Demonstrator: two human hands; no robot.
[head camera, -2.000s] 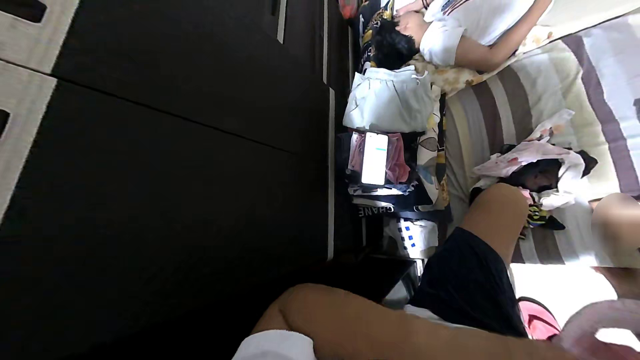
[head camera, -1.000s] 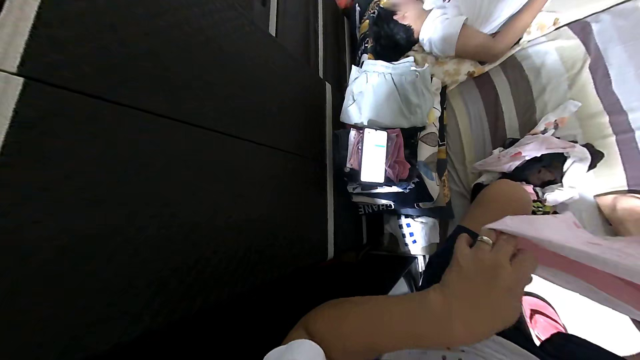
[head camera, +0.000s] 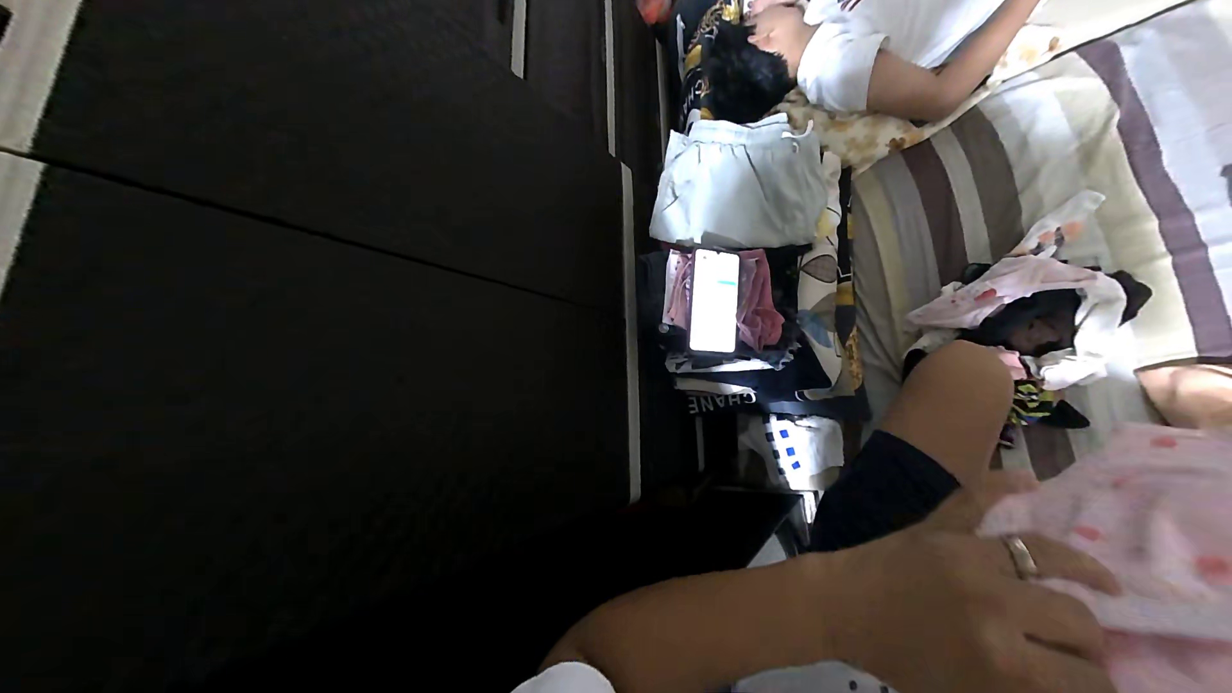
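Observation:
My left hand (head camera: 991, 597), wearing a ring, reaches in from the bottom and grips a pink garment with red spots (head camera: 1165, 520) at the lower right edge. The garment is partly blurred and runs out of view. My right hand is out of view. Above my left hand, beyond a bent knee (head camera: 962, 385), a loose heap of pink, white and black clothes (head camera: 1039, 298) lies on a striped bed sheet (head camera: 972, 183).
Pale folded shorts (head camera: 741, 188) lie beside a folded pile of dark and pink clothes (head camera: 765, 308) with a lit phone (head camera: 713, 300) on top. A person (head camera: 847, 58) lies at the top. Dark cabinet fronts (head camera: 337, 366) fill the left side.
Two seconds ago my left arm reached toward the right edge. A second ago my left hand held the pink garment higher; now the hand is lower and farther right with it.

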